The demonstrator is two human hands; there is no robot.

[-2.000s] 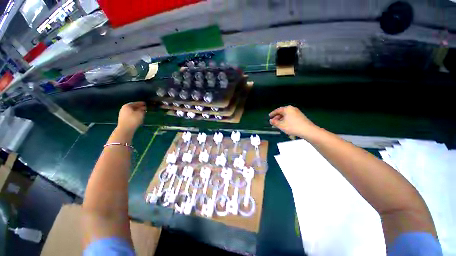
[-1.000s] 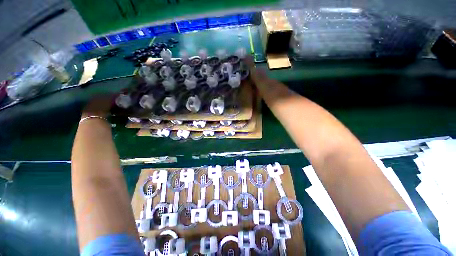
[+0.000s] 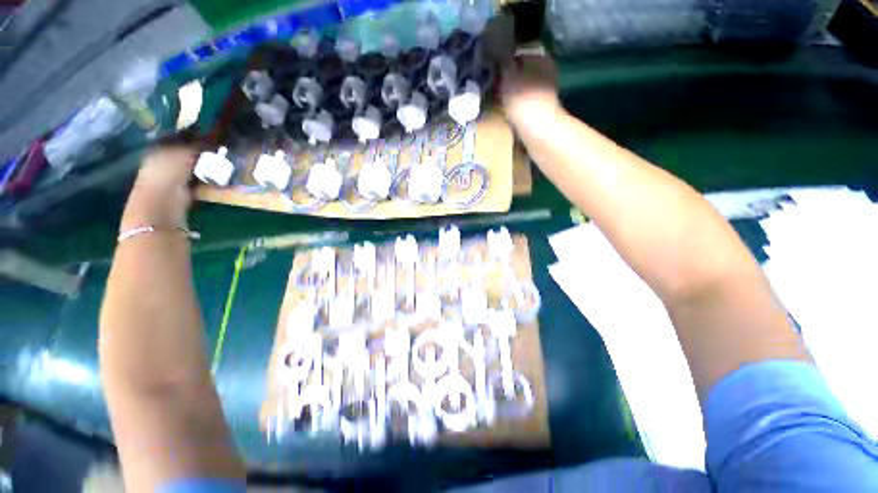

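Note:
An upper brown cardboard divider (image 3: 496, 159) carries rows of white ring-ended plastic parts (image 3: 374, 179). My left hand (image 3: 171, 159) is at its left edge, dark and blurred. My right hand (image 3: 529, 82) is at its right edge, fingers partly in shadow. The divider appears held between both hands, tilted, over the back of the bench. Nearer me, a second cardboard sheet (image 3: 534, 424) lies on the green bench with several blurred rows of ring-ended parts (image 3: 452, 400) on it.
Fanned stacks of white sheets lie on the right, one near my right forearm (image 3: 616, 327) and one farther right (image 3: 828, 289). Clear plastic items (image 3: 655, 24) stand at the back right. Blue crate edges (image 3: 241, 38) run along the back left. A pale scrap (image 3: 190, 104) lies there too.
My hands reached from apart over the bench to the sides of the back stack. The top layer now sits nearer and tilted, covering most of the layers below.

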